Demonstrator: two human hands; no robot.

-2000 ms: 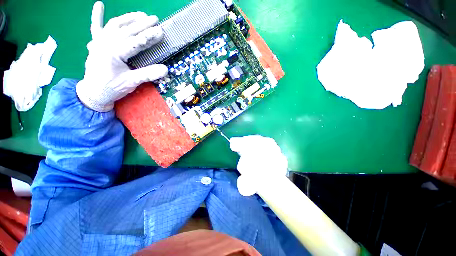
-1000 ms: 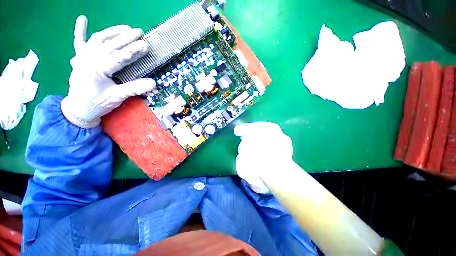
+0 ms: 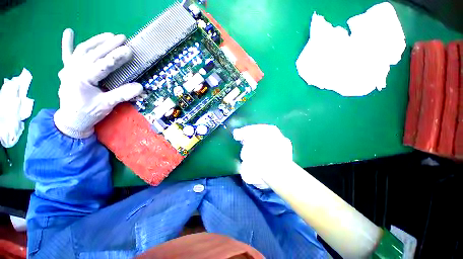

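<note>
A green circuit board (image 3: pixel 203 93) with a ribbed silver heatsink (image 3: pixel 152 43) lies tilted on a worn red pad (image 3: pixel 142 146), which sticks out at the lower left and right. My gloved left hand (image 3: pixel 94 81) holds the heatsink end of the board, thumb on the board's edge and fingers over the fins. My gloved right hand (image 3: pixel 264 154) is closed around the front of a cream-yellow dispensing syringe (image 3: pixel 320 212) with a green rear cap (image 3: pixel 388 246). The thin needle tip is faint, near the board's lower right edge; contact cannot be told.
A white sheet (image 3: pixel 353 53) lies on the green mat (image 3: pixel 284 50) at upper right, and a smaller crumpled one (image 3: pixel 15 106) at far left. Red pads (image 3: pixel 434 98) stand in a row at right. The mat's front edge runs before my blue smock (image 3: pixel 167 217).
The view has shifted, so the board, pad and left hand appear further left. The right hand and syringe have moved right relative to the board, along its lower right edge.
</note>
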